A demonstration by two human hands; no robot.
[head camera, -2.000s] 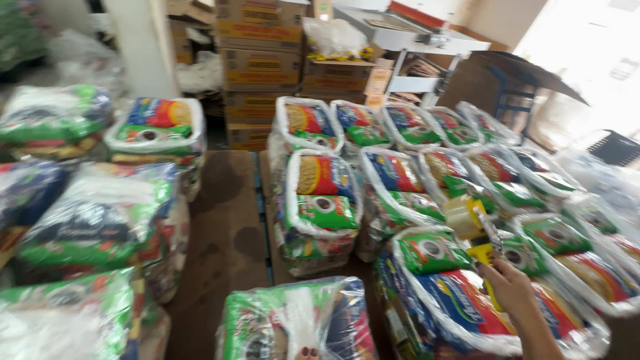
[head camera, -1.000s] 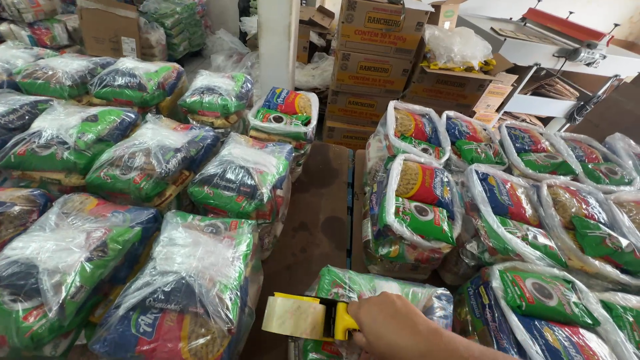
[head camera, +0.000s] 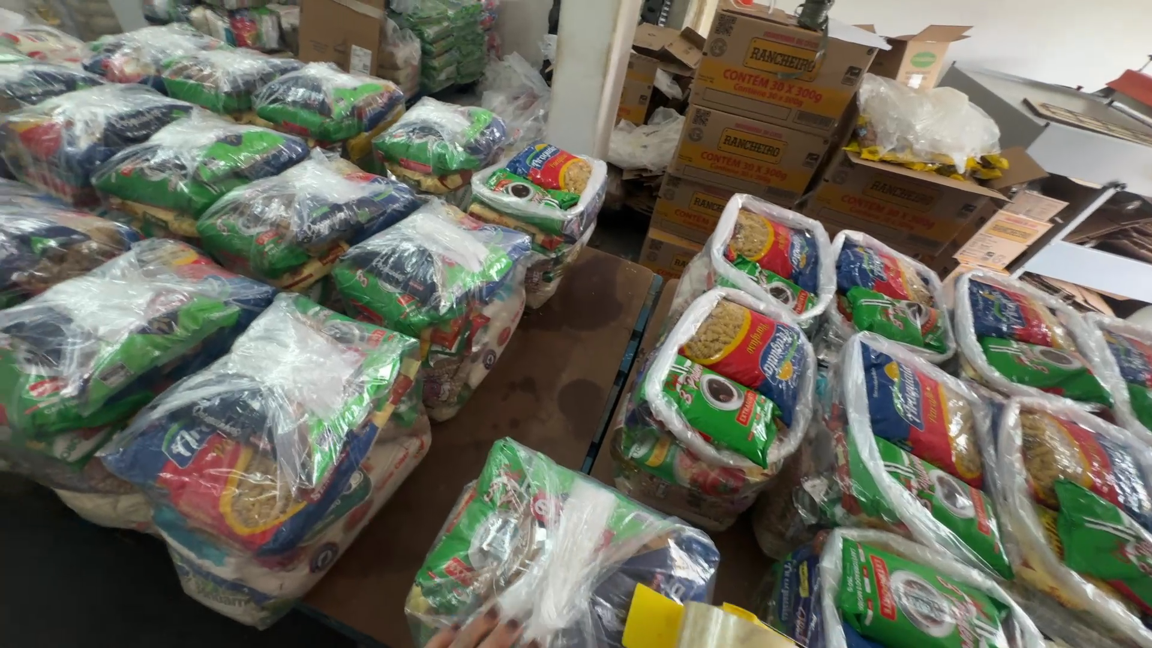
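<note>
At the bottom centre, a filled clear plastic bag [head camera: 549,549] of food packets has its top gathered into a whitish twist. The fingertips of my left hand [head camera: 477,632] lie against the near side of this bag; the rest of the hand is cut off, so its grip is unclear. A yellow tape dispenser with a roll of clear tape [head camera: 711,625] shows at the bottom edge, just right of the bag. My right hand is out of view.
Gathered-top bags [head camera: 297,423] stand in rows at left. Open bags [head camera: 729,387] with pasta and coffee packets stand at right. Between them is a brown tabletop [head camera: 513,360] with a dark gap. Cardboard boxes [head camera: 756,135] are stacked behind, beside a white pillar [head camera: 589,81].
The right hand held the dispenser over the right-hand bags, then over the near bag; now only part of the dispenser shows, low beside that bag. The view has swung left.
</note>
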